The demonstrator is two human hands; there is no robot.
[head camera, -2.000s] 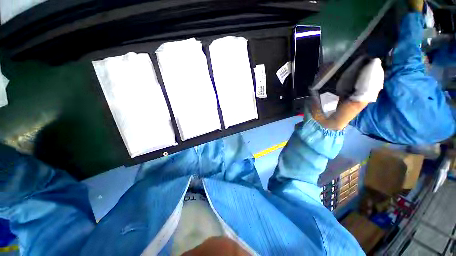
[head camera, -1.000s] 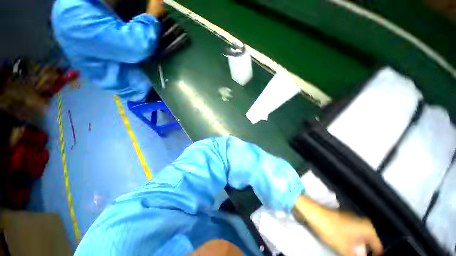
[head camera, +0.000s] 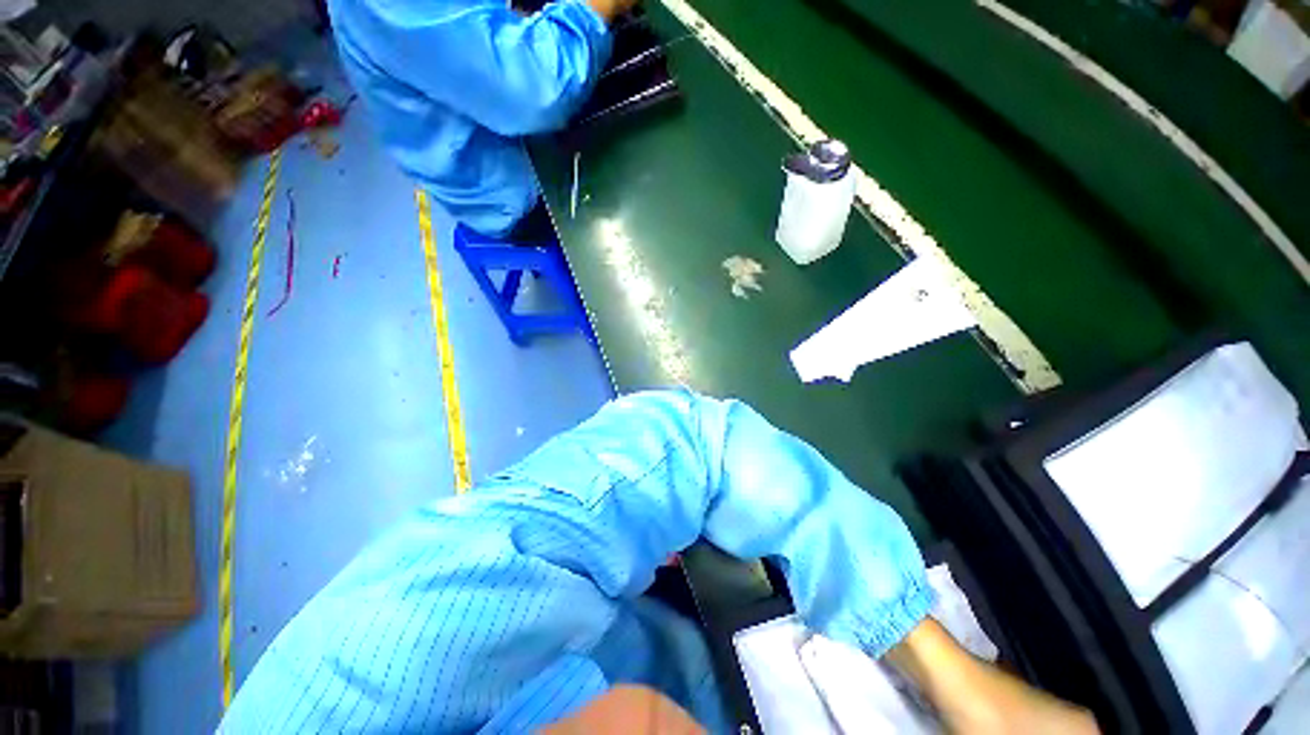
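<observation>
My left hand (head camera: 999, 701) reaches from the light blue sleeve at the lower right. It is blurred and cut off by the bottom edge, so its fingers and any hold cannot be made out. Loose white bags (head camera: 780, 686) lie on the bench under and beside my wrist. Stacked black trays (head camera: 1056, 539) stand to the right of my hand. The top one holds flat white bags (head camera: 1185, 467) side by side. My right hand is not in view.
A white bottle (head camera: 815, 213) stands on the green bench (head camera: 718, 187). Folded white sheets (head camera: 888, 325) lie near it. Another person's blue sleeve (head camera: 503, 72) and dark trays are at the top. A blue stool (head camera: 525, 273) and cardboard box (head camera: 108, 539) stand on the floor.
The view has swung left from the open tray with the dark screen. Since the last earlier frame, my left hand has moved slightly lower, to the bottom edge; the bench objects appear farther right.
</observation>
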